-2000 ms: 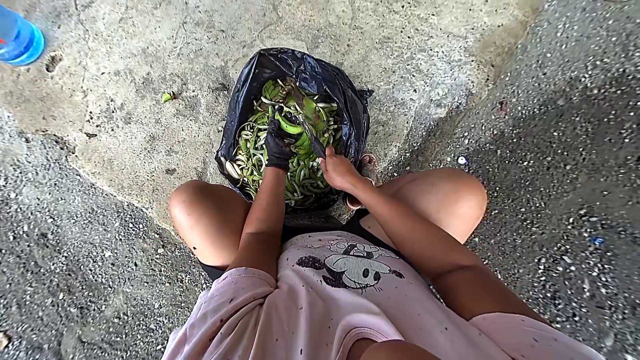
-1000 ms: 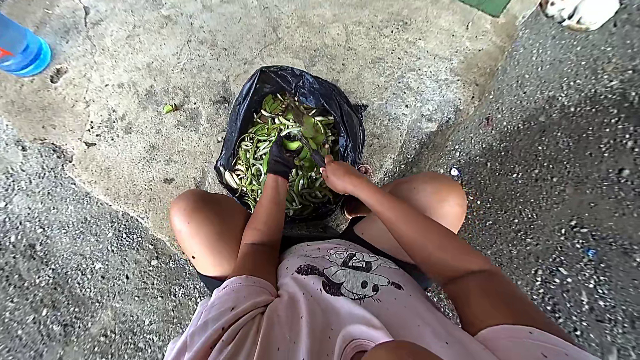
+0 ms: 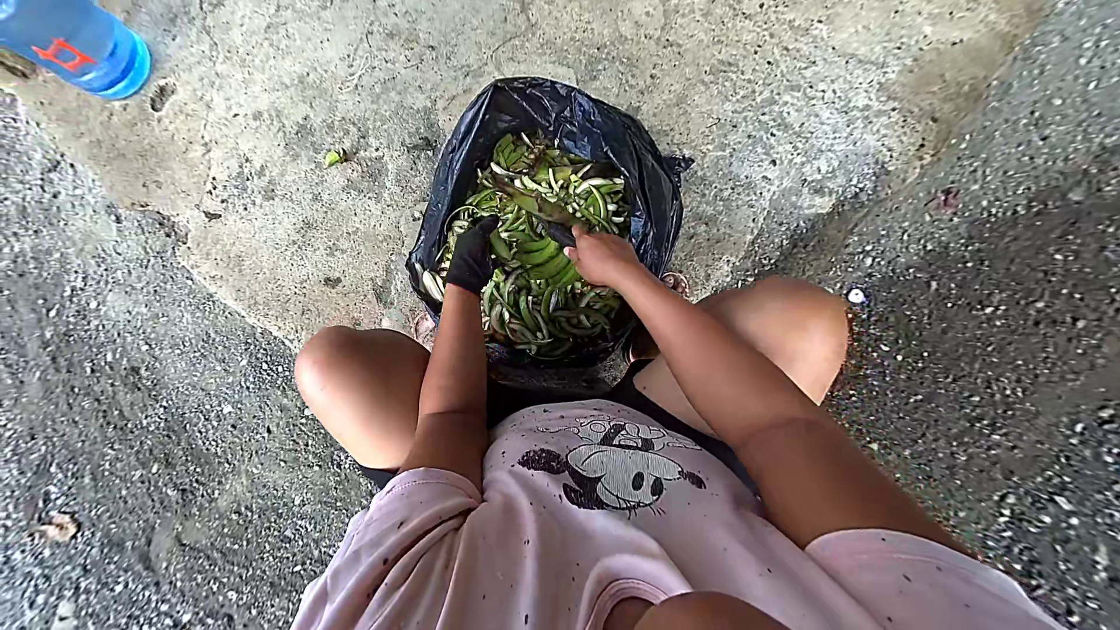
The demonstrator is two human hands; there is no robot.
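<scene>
A black plastic bag (image 3: 652, 188) stands open on the ground between my knees, filled with green peels and slices (image 3: 547, 306). Over the left part of the filling is my left hand (image 3: 472, 254) in a black glove, its fingertips at the green pieces; whether it grips one is unclear. My bare right hand (image 3: 604, 256) closes on the dark handle of a knife (image 3: 558, 233), whose broad, stained blade points up and left across the bag. Just below the blade, between my hands, lies a row of green pieces (image 3: 542, 258).
A blue plastic bottle (image 3: 109, 61) is on the concrete at the upper left. A small green scrap (image 3: 334, 157) lies left of the bag. Rough gravelly ground (image 3: 989, 350) borders the smoother concrete. A small white round thing (image 3: 856, 297) is beside my right knee.
My gloved left hand has moved left, away from the knife. The bright green piece seen at its fingers earlier no longer shows there. My right hand still holds the knife.
</scene>
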